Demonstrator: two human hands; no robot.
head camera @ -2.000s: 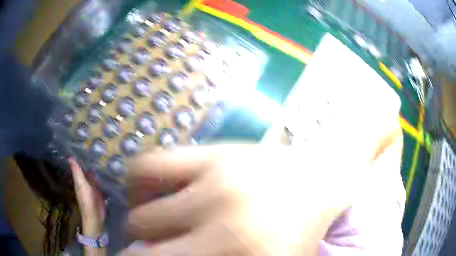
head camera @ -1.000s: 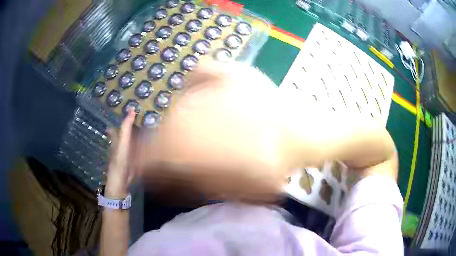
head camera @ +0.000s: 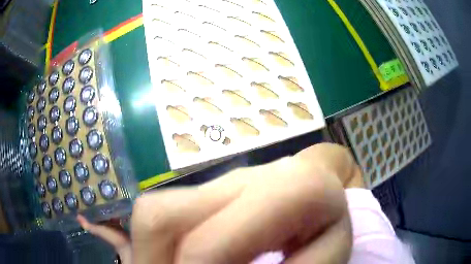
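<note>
A clear blister tray (head camera: 116, 180) with rows of dark, shiny-rimmed loudspeaker drivers (head camera: 94, 139) lies at the left. A white foam tray (head camera: 164, 124) with tan cutouts lies in the middle; one driver (head camera: 216, 134) sits in a cutout near its front edge, pale ring up. My right hand (head camera: 248, 211) is large and close, fingers curled, below the foam tray's front edge; its fingertips and anything in them are hidden. My left hand (head camera: 106, 232) is at the blister tray's near edge, mostly hidden behind my right hand; its grip does not show.
A stack of filled foam trays (head camera: 413, 36) stands at the upper right. A foam tray with unfilled cutouts (head camera: 387, 136) is lower, beyond the table's right edge. Yellow tape (head camera: 354, 33) and a green label (head camera: 392, 72) mark the green mat. Clear plastic and grey items are at the far left.
The view has turned right and down, so the foam tray is central and the blister tray is at the left. My right hand has moved off the blister tray to below the foam tray.
</note>
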